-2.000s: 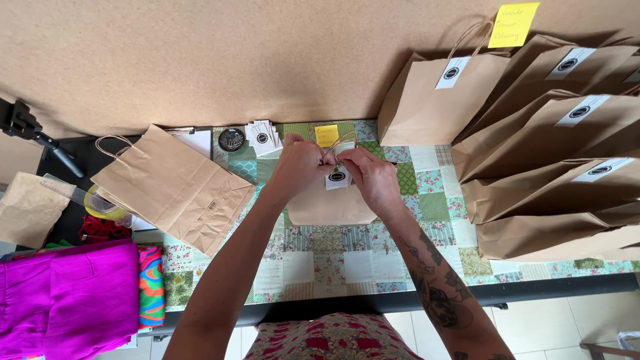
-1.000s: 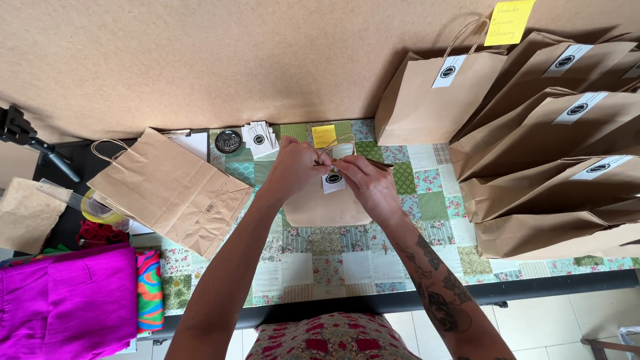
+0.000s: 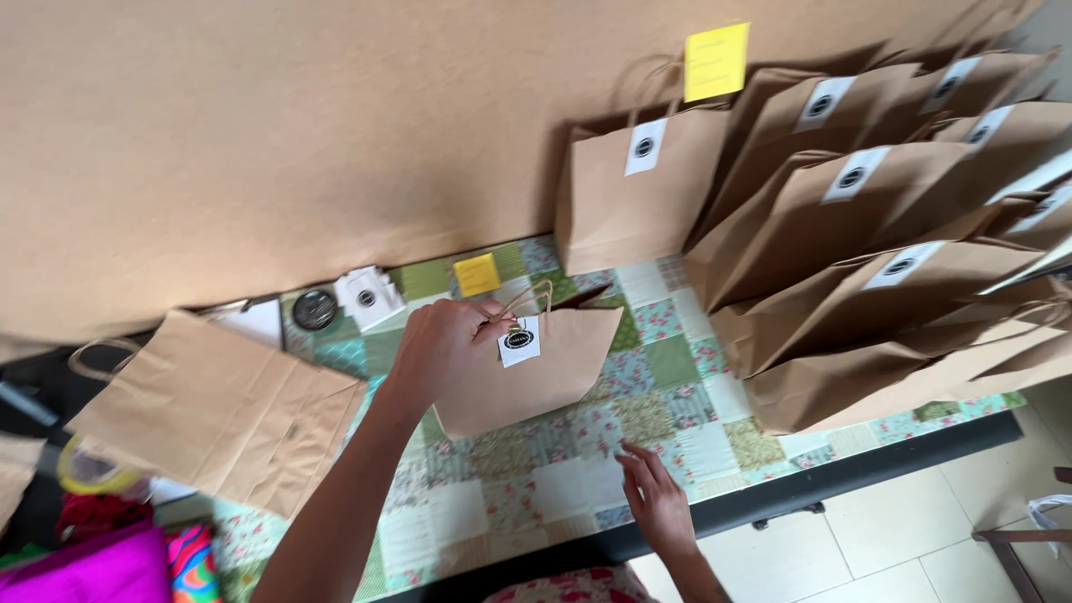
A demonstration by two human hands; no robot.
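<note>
My left hand [image 3: 452, 339] is closed at the top edge of a small brown paper bag [image 3: 528, 385], by its twisted paper handle. A white tag with a black oval logo [image 3: 520, 342] hangs at the bag's front, just beside my left fingertips, with a small gold-coloured piece at its top. The bag rests on the patchwork cloth. My right hand [image 3: 657, 502] is low and to the right of the bag, above the cloth near the table's front edge, fingers apart and holding nothing.
Several large paper bags [image 3: 846, 193] with white labels stand at right. A flat paper bag [image 3: 218, 402] lies at left, near white tags [image 3: 368, 297], a round black dish [image 3: 316, 310] and magenta fabric [image 3: 100, 569]. A yellow note [image 3: 477, 275] lies behind the small bag.
My right hand has left the tag and handle and moved down and right, toward the table's front edge. My left hand stays at the bag's top. The view has shifted and tilted.
</note>
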